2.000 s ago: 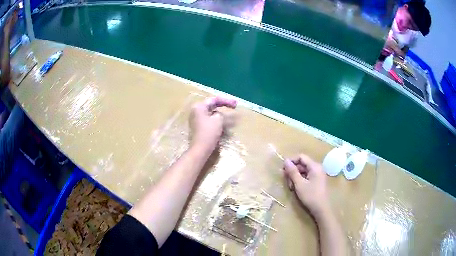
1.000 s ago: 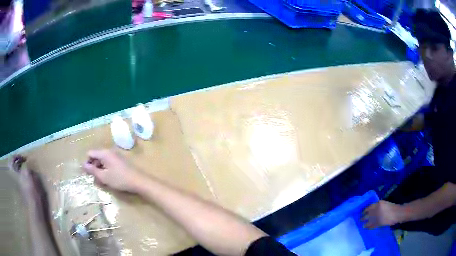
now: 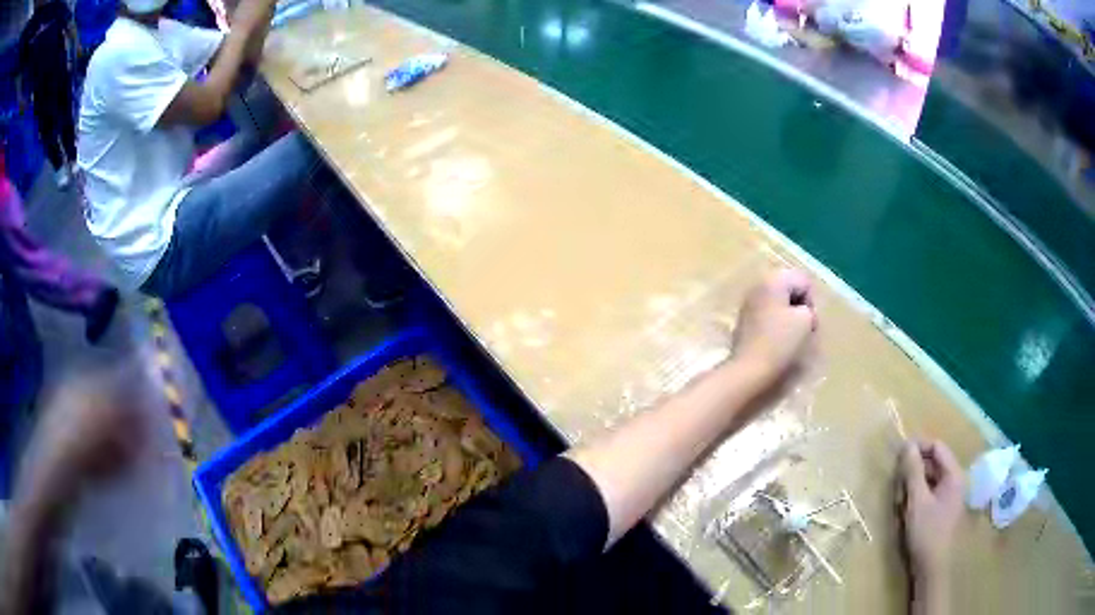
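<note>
My left hand (image 3: 778, 322) is curled over the cardboard-covered bench near the belt. Its fingertips are together, and whether they pinch something small is hidden. My right hand (image 3: 932, 495) is at the lower right, holding a thin pale stick (image 3: 896, 419) between thumb and finger, its tip pointing up and away. Between my forearms and the bench edge lies a brown and clear glue block (image 3: 759, 543) with several pale sticks across it and a white blob (image 3: 795, 520) on top. Two white bottles (image 3: 994, 473) stand close beside my right hand, by the belt.
A green belt (image 3: 841, 198) runs along the bench's far side. A blue bin (image 3: 211, 495) of brown flat pieces is below the bench at left. A blue-and-white tube (image 3: 416, 72) lies at the far end. A person (image 3: 138, 132) sits there. A blurred arm (image 3: 84, 445) shows at lower left.
The view swung right, showing another person and a blue tray, and has now swung back left to the bin and seated person. My hands remain apart over the bench, on either side of the block.
</note>
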